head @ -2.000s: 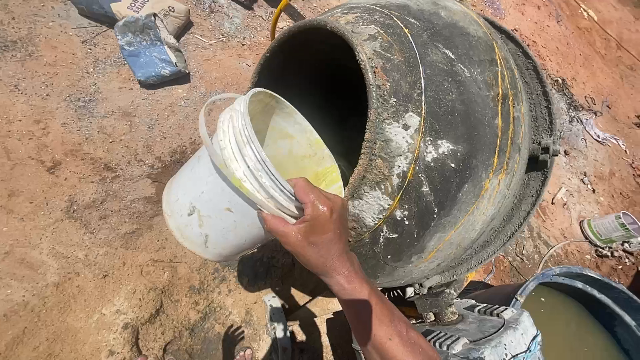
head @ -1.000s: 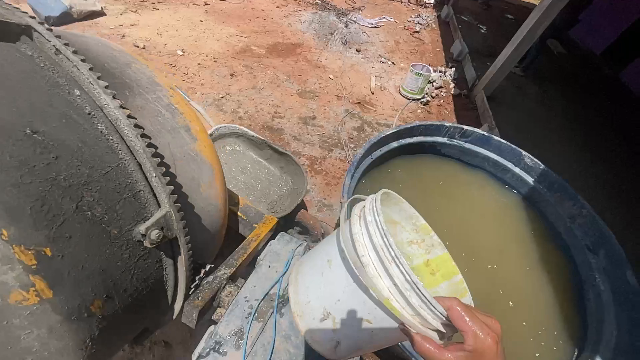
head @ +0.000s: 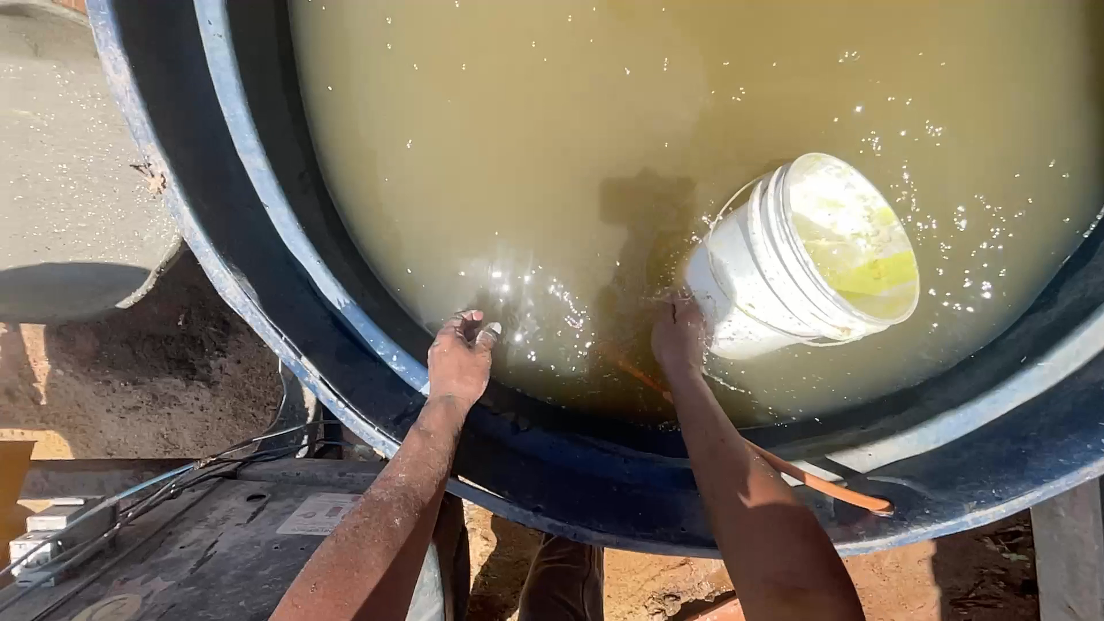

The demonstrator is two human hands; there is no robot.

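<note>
A white plastic bucket (head: 750,267) lies tilted in the murky water (head: 535,129) of a large round blue tub (head: 362,345), its mouth toward the upper right. My right hand (head: 681,332) is at the bucket's base, partly in the water; its fingers are hidden, so its hold is unclear. Wet, with fingers apart and nothing in them, my left hand (head: 461,354) hovers over the water by the tub's near left wall. The bucket's wire handle hangs around its side.
An orange hose (head: 828,490) passes through the tub's near wall into the water. At the left stands a container of greyish contents (head: 78,172). Cables (head: 185,474) cross a dark, dusty housing (head: 216,535) at the lower left.
The view has swung from the concrete mixer to the tub. The bucket, held at its rim by a hand before, is now in the water with my right hand at its base. My left hand has come into view.
</note>
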